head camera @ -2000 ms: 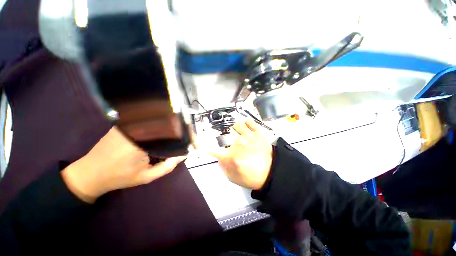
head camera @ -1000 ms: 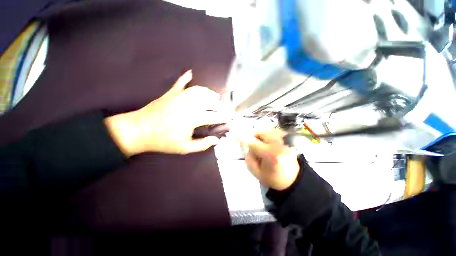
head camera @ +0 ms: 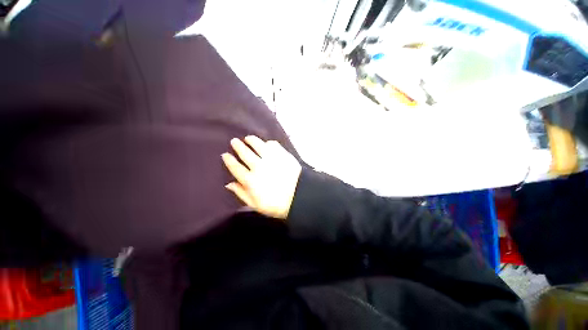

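The dark plum fabric panel [head camera: 148, 174] covers the left half of the view, draped over the table's left part and hanging towards my lap. A seam or fold line runs down its upper part. My right hand [head camera: 265, 179] lies on the panel near its right edge, palm down, fingers spread and pointing left. It does not visibly pinch the cloth. My left hand is not in view.
The white machine table [head camera: 412, 151] is at the right, under a machine head with "JACK" lettering [head camera: 458, 26]. An orange-yellow tool [head camera: 402, 96] lies among small tools. Blue crates [head camera: 97, 298] [head camera: 477, 216] and a red-orange thing [head camera: 32, 293] are below.
The view has shifted. My left hand has left the picture. My right hand has gone from the needle area to the panel, which is now drawn left, away from the needle area.
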